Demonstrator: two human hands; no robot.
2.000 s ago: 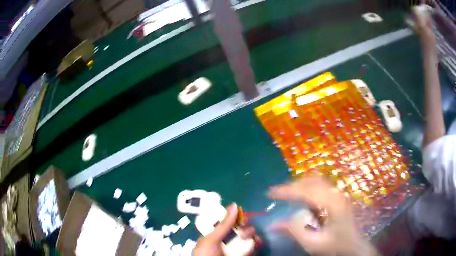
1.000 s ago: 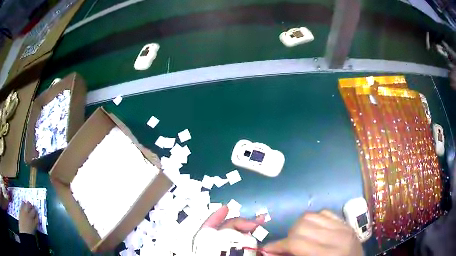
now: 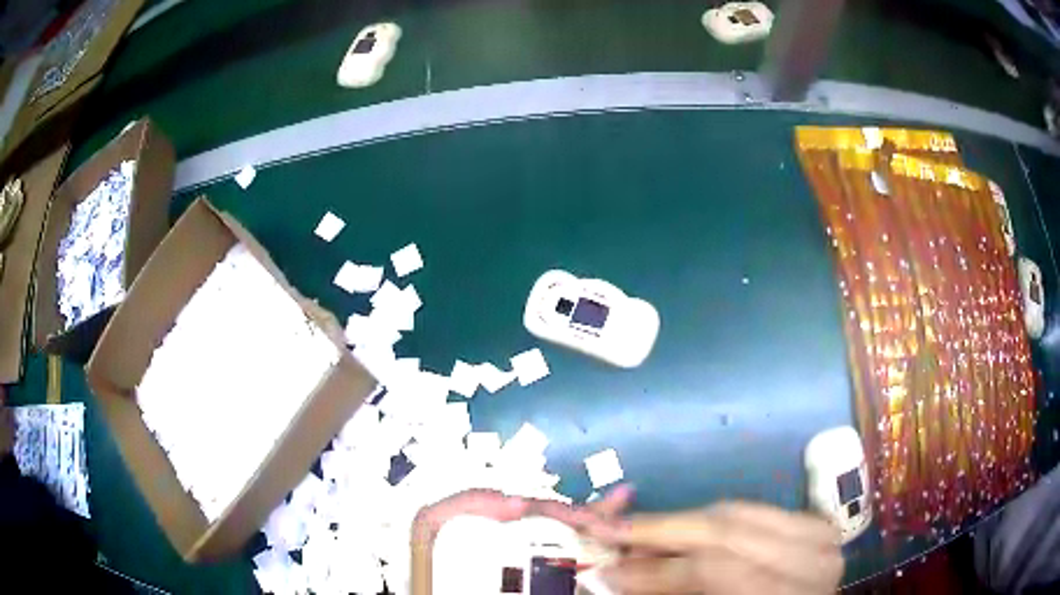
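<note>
My left hand point(image 3: 448, 511) holds a cream-white housing point(image 3: 482, 560) with two dark squares at the bottom edge, partly cut off. My right hand point(image 3: 732, 552) is blurred, its fingertips at the housing's right side, with a bit of red lead wire point(image 3: 570, 565) at them over the larger dark square. The far end of the wire is hidden. White pads point(image 3: 395, 430) lie heaped on the green bench just beyond and left of my left hand.
An open carton of pads point(image 3: 140, 477) and a second carton point(image 3: 149, 198) stand left. Housings lie at centre point(image 3: 616, 325) and right point(image 3: 828, 465), beside the orange sheet point(image 3: 930, 349). A metal rail point(image 3: 523, 105) crosses behind, with an upright point(image 3: 802, 52).
The view has shifted slightly, so bench things sit higher in the picture. Both hands remain at the housing, and the right hand's fingers are now stretched further left over it.
</note>
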